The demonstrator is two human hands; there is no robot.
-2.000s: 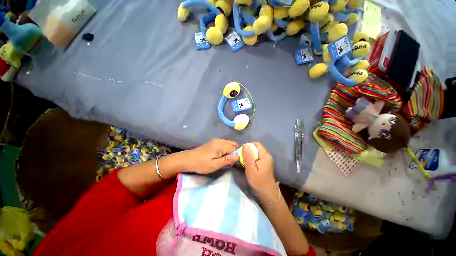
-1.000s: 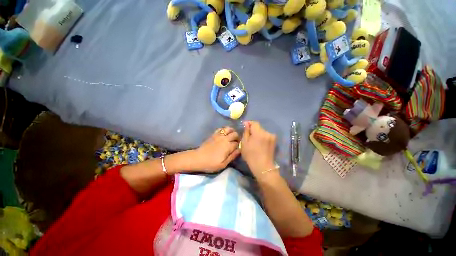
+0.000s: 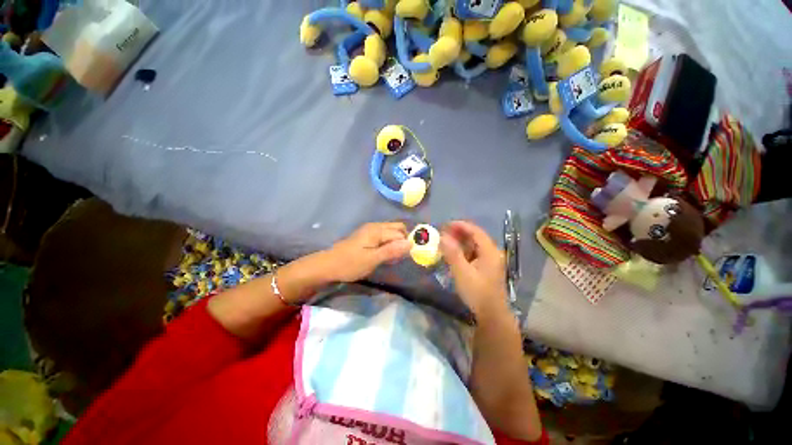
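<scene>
A plush piece [image 3: 425, 245] with yellow ends, one showing a dark and red round face, is held above the lap. My left hand [image 3: 375, 247] grips it from the left side. My right hand [image 3: 470, 259] is just right of it, thumb and fingers near each other; a needle or thread is too small to see. A small blue-white tag [image 3: 444, 276] shows below the piece. Another plush piece [image 3: 382, 179], a blue curved band with yellow ends, a tag and a thin yellow-green cord, lies on the table in front.
A heap of tagged plush pieces [image 3: 445, 43] lies at the back. A slim metal tool [image 3: 511, 254] lies right of my right hand. A doll [image 3: 664, 228] on striped cloth, a red box [image 3: 653, 100] and brown bins [image 3: 113, 287] stand around.
The hands have come apart slightly from being close together; the held piece's round face now shows between them. My right hand has moved right, close to the metal tool.
</scene>
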